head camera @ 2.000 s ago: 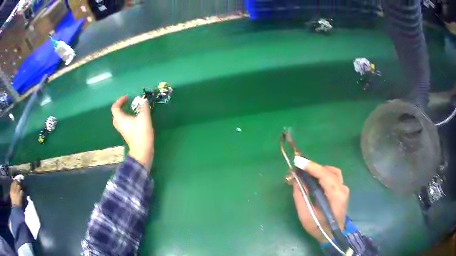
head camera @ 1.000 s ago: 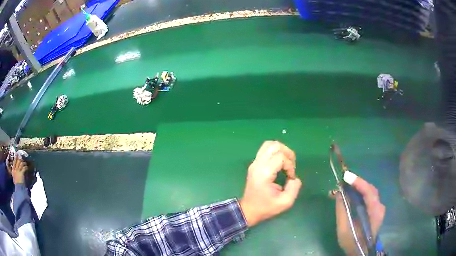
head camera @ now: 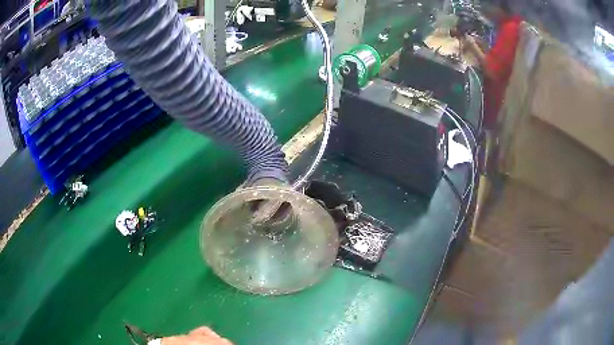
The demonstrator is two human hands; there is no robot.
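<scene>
My right hand (head camera: 196, 337) is at the bottom edge, mostly cut off. The tip of the soldering iron (head camera: 137, 333) shows just left of its fingers, beside a white finger cover; the handle is out of the picture. My left hand is not in view. A white housing (head camera: 126, 223) with a yellow part and dark pieces lies on the green belt (head camera: 178, 232), left of the fume funnel. Another small white unit (head camera: 78, 189) lies farther left, near the blue trays. Neither unit is touched by a hand.
The cloudy funnel (head camera: 269, 259) hangs in the middle under a grey ribbed hose (head camera: 192, 91). Right of it are a scrap tray (head camera: 365, 240), a black box (head camera: 387, 138) and a green solder spool (head camera: 360, 62). Stacked blue trays (head camera: 87, 131) stand left. A person in red (head camera: 501, 67) and cardboard (head camera: 572, 101) are right.
The view has swung right, bringing the funnel to the middle. My left hand, seen earlier first at a unit and then with curled fingers, has left the picture. My right hand now shows only at the bottom edge.
</scene>
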